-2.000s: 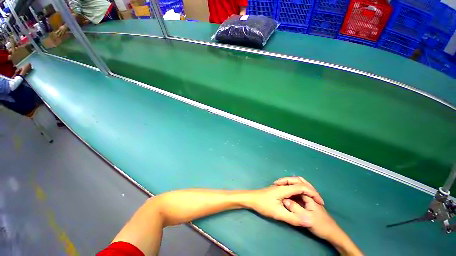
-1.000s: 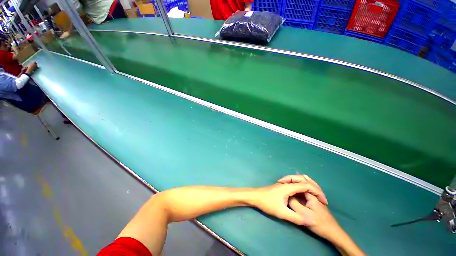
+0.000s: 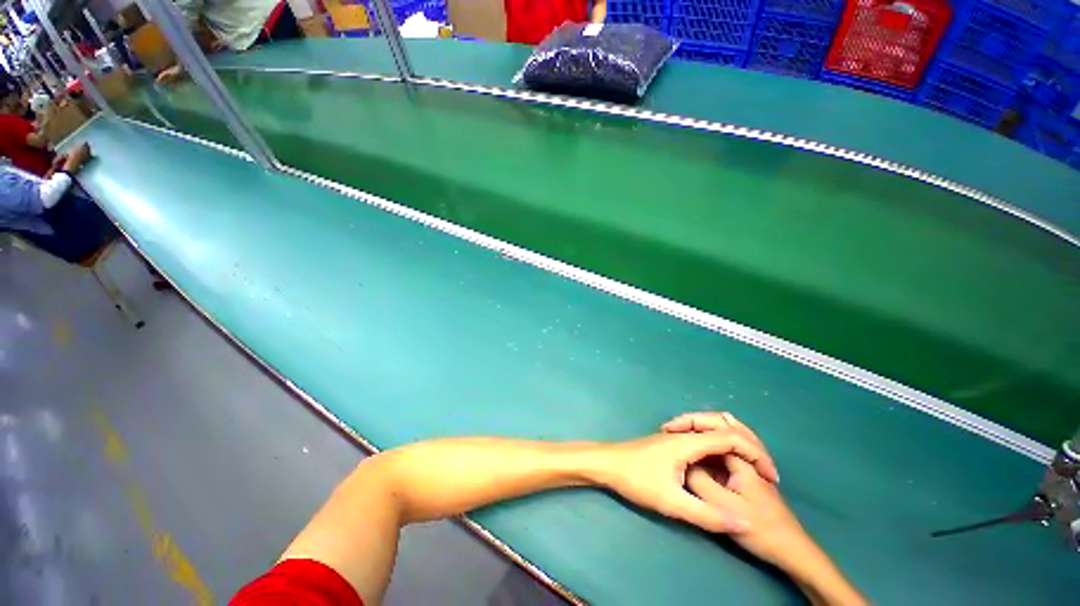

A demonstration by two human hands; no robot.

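Observation:
My left hand (image 3: 673, 476) and my right hand (image 3: 758, 511) are clasped together, bare, on the teal-green worktop (image 3: 391, 320). The fingers overlap, with a small dark gap between the hands, and no object shows in them. At the right edge of the picture, a silver screw feeder head (image 3: 1064, 495) is partly cut off. A thin dark screwdriver bit (image 3: 989, 523) points left from it, to the right of my hands and not touched by them.
A silver rail (image 3: 616, 289) divides the worktop from the green conveyor belt (image 3: 663, 213). A bag of dark parts (image 3: 599, 62) lies beyond the belt. Blue crates (image 3: 713, 33) and a red crate (image 3: 886, 40) stand behind. People sit or stand at the far left and back.
The whole view has shifted slightly, and the feeder head now sits a little further right, more cut off. My hands remain clasped in almost the same pose.

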